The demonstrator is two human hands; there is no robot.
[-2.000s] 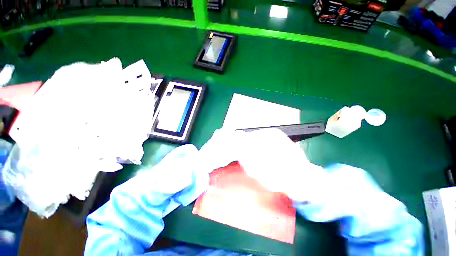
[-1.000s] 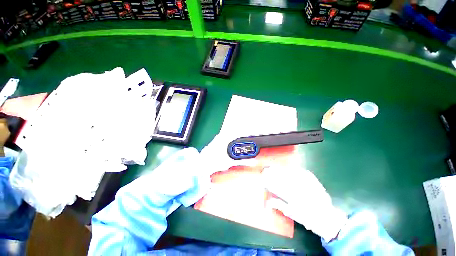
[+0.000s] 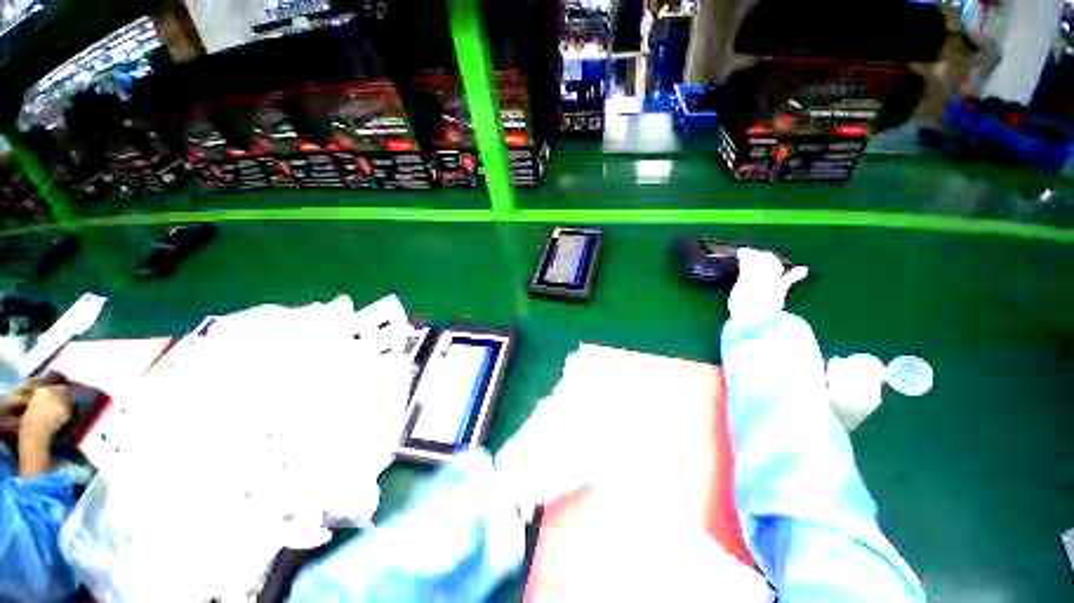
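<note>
A dark handheld unit lies on the green bench beyond the mat. My right hand, white-gloved, reaches out over its right part; whether the fingers grip it or only touch it is unclear. My left hand, also white-gloved, is at the left edge of the red mat. It is overexposed and merges with the glare, so its fingers and anything in them cannot be made out. A tablet with a lit screen lies left of the mat. A smaller-looking tablet lies farther back.
A heap of white plastic bags covers the left. A white bottle with its cap open stands at right. Black retail boxes are behind the green rail. Another person's hand is at far left.
The view has tilted up. The dark unit with the blue-rimmed oval no longer shows on the mat. My right hand has moved from the mat to the back, where a dark unit now lies.
</note>
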